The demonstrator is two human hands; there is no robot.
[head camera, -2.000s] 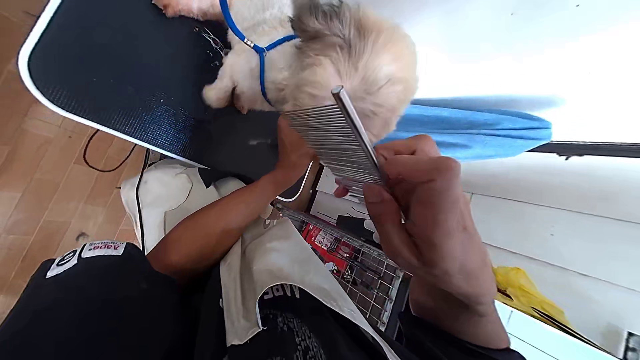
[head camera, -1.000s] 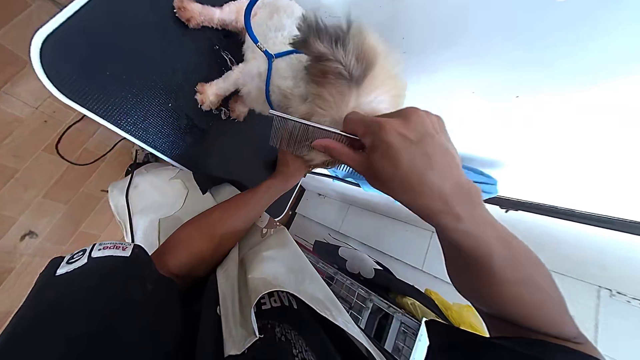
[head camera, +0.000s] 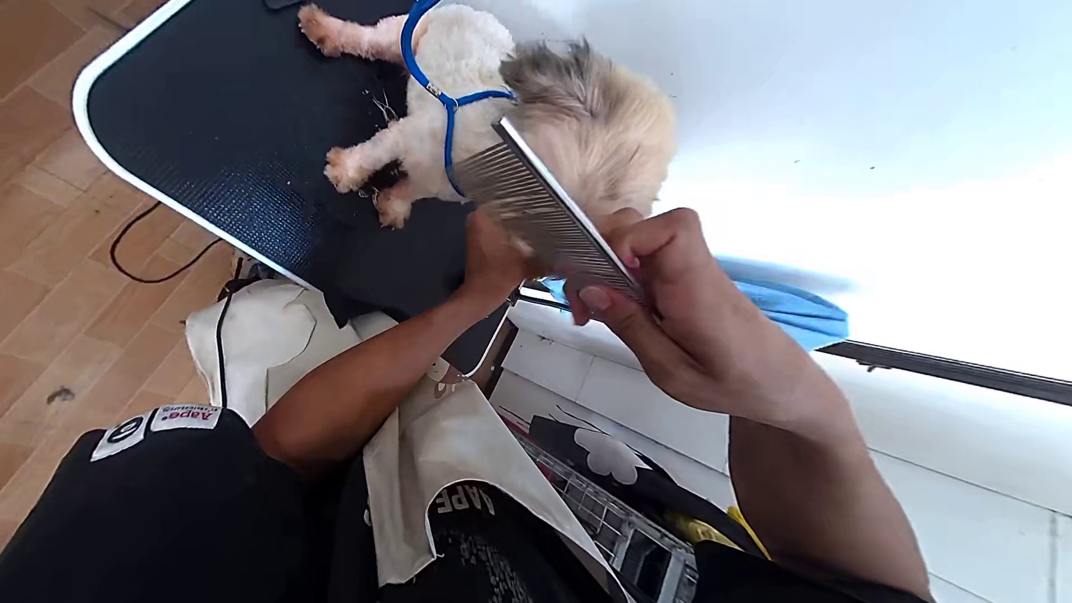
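Note:
A dog [head camera: 603, 134] with a fluffy cream and grey head and short-clipped body is on a black grooming table [head camera: 209, 126]. A blue grooming loop [head camera: 450, 126] runs around its neck and body. My right hand [head camera: 678, 318] grips one end of a metal grooming comb [head camera: 544, 201]; its teeth point left, in front of the dog's head. My left hand [head camera: 498, 255] is at the underside of the head, partly behind the comb. Its fingers are hidden, so its hold cannot be made out.
The table's white edge [head camera: 167, 201] curves at the left. A white wall with a dark rail [head camera: 963, 368] stands at the right, a blue cloth [head camera: 779, 306] beside it. Below are a wire crate [head camera: 620, 536] and a yellow item [head camera: 745, 528]. A black cable [head camera: 134, 272] lies on the floor.
One second ago the comb lay nearly level against the hair at the dog's muzzle; now my right hand holds it steeply tilted, with its free end up. My left hand has stayed by the head.

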